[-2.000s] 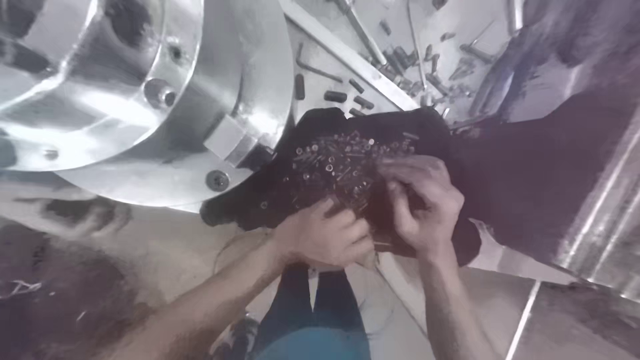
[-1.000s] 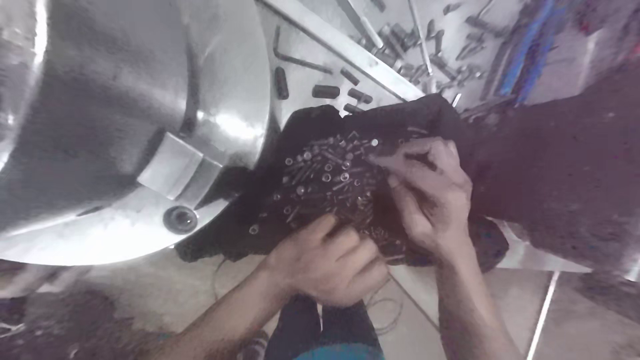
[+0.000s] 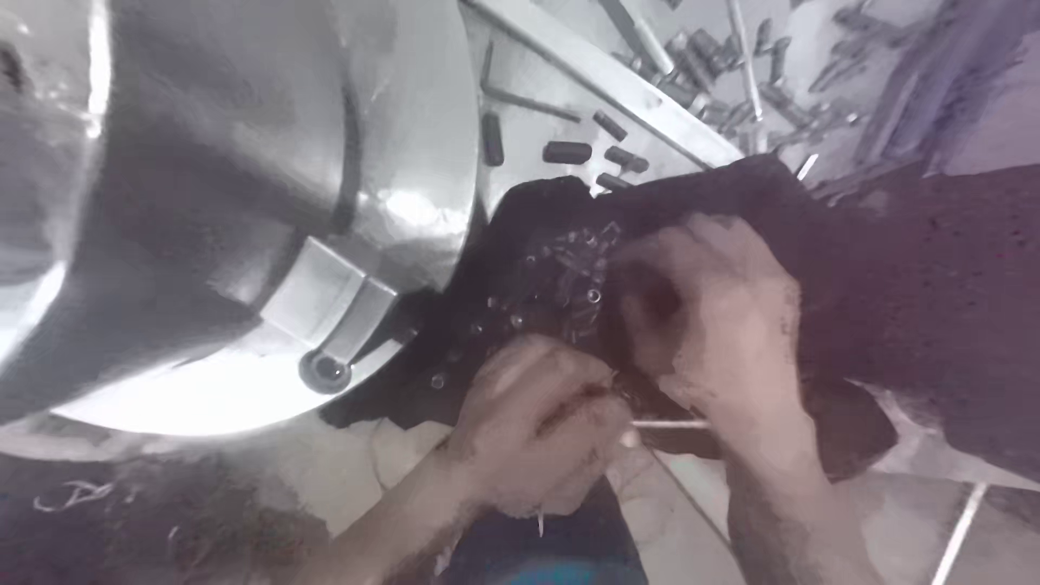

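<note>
Many small metal screws [image 3: 581, 264] lie in a loose pile on a dark cloth [image 3: 540, 207], some of them ring-like at the end. My left hand [image 3: 540, 422] is at the cloth's near edge, below the pile, with its fingers curled; whether it holds anything is hidden. Over the right side of the pile is my right hand [image 3: 707, 309], its fingers bent down toward the screws and blurred, so what lies between them cannot be seen.
A large round machined metal part [image 3: 406, 146] with a clamping block [image 3: 329, 292] fills the left. Behind the cloth lie a hex key [image 3: 532, 103], dark set screws [image 3: 567, 152], a flat metal bar [image 3: 617, 77] and a heap of larger bolts [image 3: 707, 61].
The view has moved closer to the cloth and round metal part. My right hand's fingers, spread over the pile a second ago, now curl down at its right side.
</note>
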